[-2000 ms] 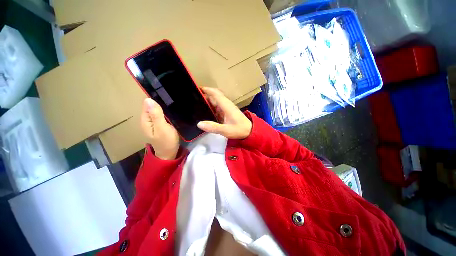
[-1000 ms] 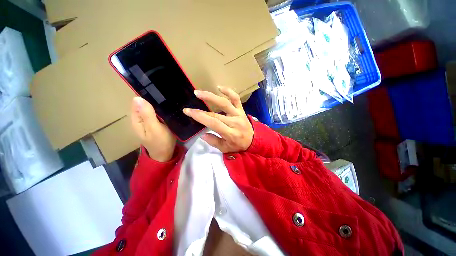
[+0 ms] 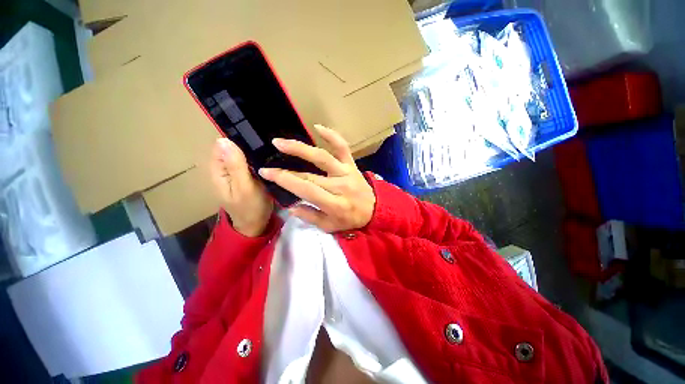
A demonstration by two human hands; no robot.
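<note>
A smartphone point(image 3: 251, 105) with a black screen and a red case edge is tilted above the brown cardboard blanks point(image 3: 135, 142). My left hand point(image 3: 242, 191) holds its lower left edge, with the thumb along the side. My right hand point(image 3: 330, 184) is at its lower right, with fingers over the lower screen. Pale rectangles show on the screen. The palm sides and the phone's back are hidden.
A blue tub point(image 3: 559, 90) heaped with white packs point(image 3: 469, 112) stands at the upper right. White moulded trays point(image 3: 41, 202) lie at the left, above a white sheet point(image 3: 98, 304). Red point(image 3: 612, 97) and blue point(image 3: 638, 172) containers are at the far right.
The phone shifted left and then back to the right. My right hand's fingers have moved from the phone's lower edge onto its lower screen. My left hand still holds it.
</note>
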